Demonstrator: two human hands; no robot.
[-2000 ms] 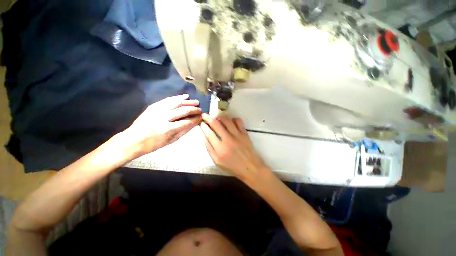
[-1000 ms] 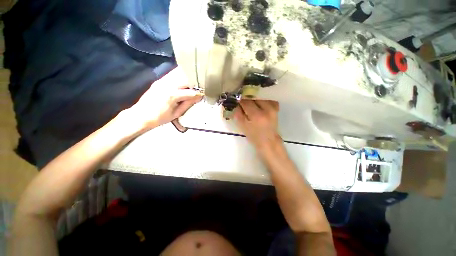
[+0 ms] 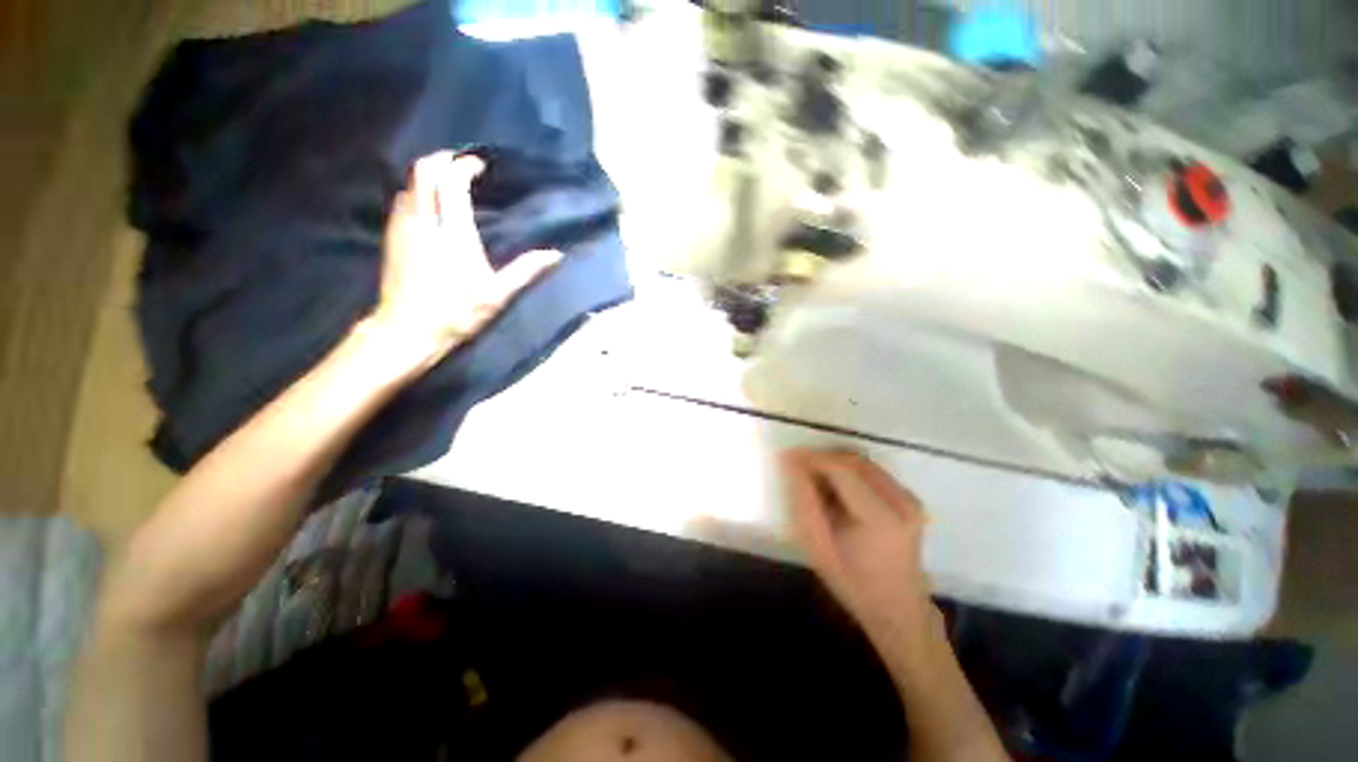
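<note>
A dark navy garment piece lies on the board and the machine bed, left of the sewing machine head. My left hand rests on the cloth with thumb spread from the fingers; some fingertips are at a fold. Whether it pinches the cloth cannot be told. My right hand is over the front of the white machine bed, fingers curled and blurred; whether it holds anything cannot be told. The needle area is blurred, with neither hand at it.
A bobbin tray with blue bits sits at the right end of the bed. A red-orange disc is on the machine head. Dark cloth hangs below the bed's front edge. A brown board extends at left.
My left hand has moved up and left onto the cloth. My right hand has moved from the needle area toward the bed's front. The cloth is pulled left and the view has shifted.
</note>
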